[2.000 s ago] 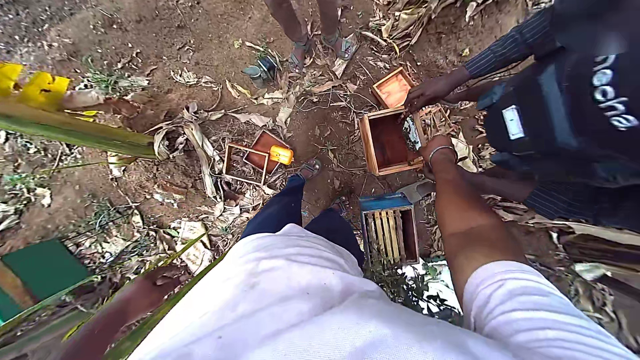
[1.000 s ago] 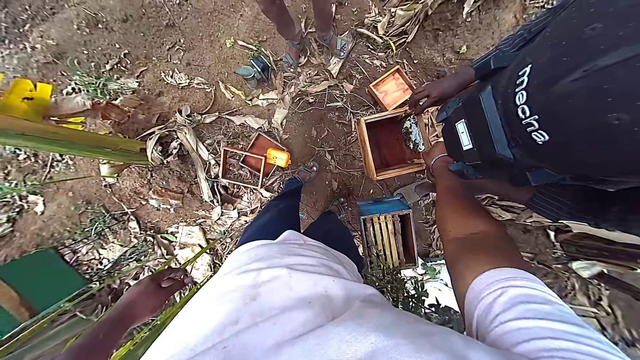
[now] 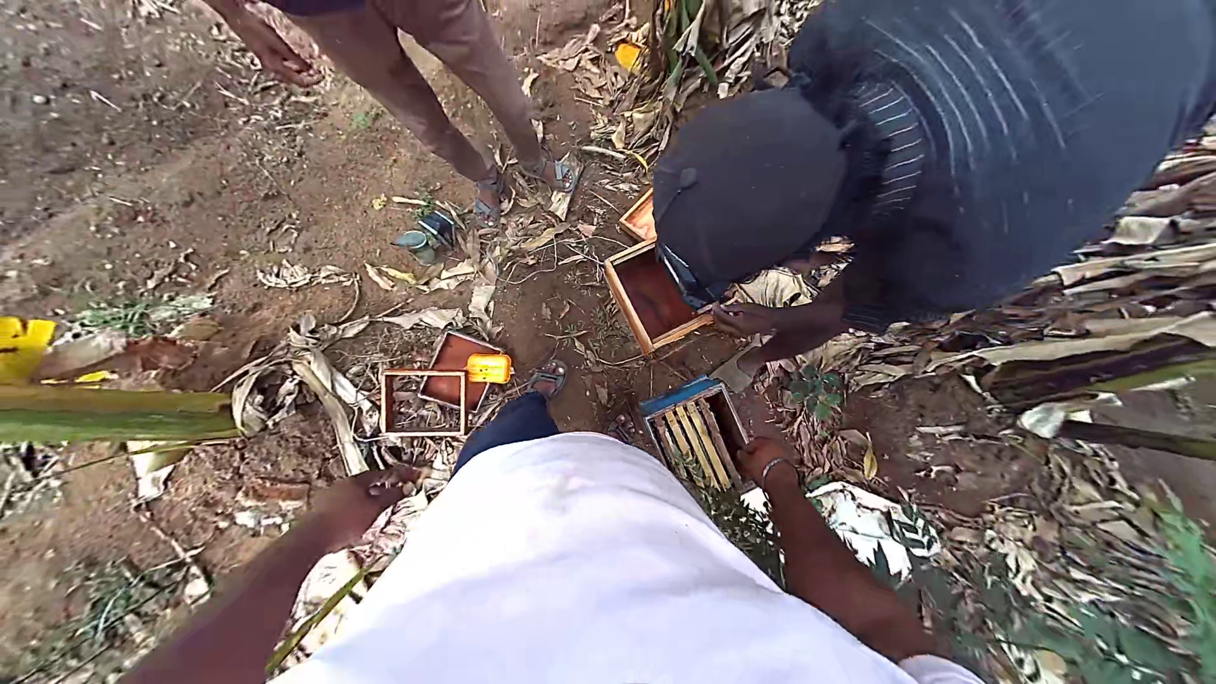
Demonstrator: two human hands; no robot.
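My right hand (image 3: 768, 464), with a bracelet at the wrist, is at the right side of a blue-edged wooden hive box (image 3: 682, 393) holding several wooden frames (image 3: 701, 443); whether its fingers grip anything cannot be made out. My left hand (image 3: 372, 502) hangs over the dry leaves at the left, fingers loosely apart, holding nothing. Ahead of the hive box lies an open wooden box (image 3: 655, 296) with a reddish inside, partly hidden by a bending co-worker's cap. A flat metal blade (image 3: 737, 369) shows between the co-worker's hand and the hive box.
A co-worker (image 3: 959, 161) leans in from the right; another person's legs (image 3: 456, 85) stand ahead. At left lie a wooden rim (image 3: 424, 372), a reddish board (image 3: 456, 353) and a yellow container (image 3: 489, 368). A dark smoker-like object (image 3: 427, 234) sits farther off. Banana stems and dry leaves surround the boxes.
My right hand has moved back from the open wooden box to the blue-edged hive box. The co-worker now bends lower, with the cap over the open box. The view has shifted.
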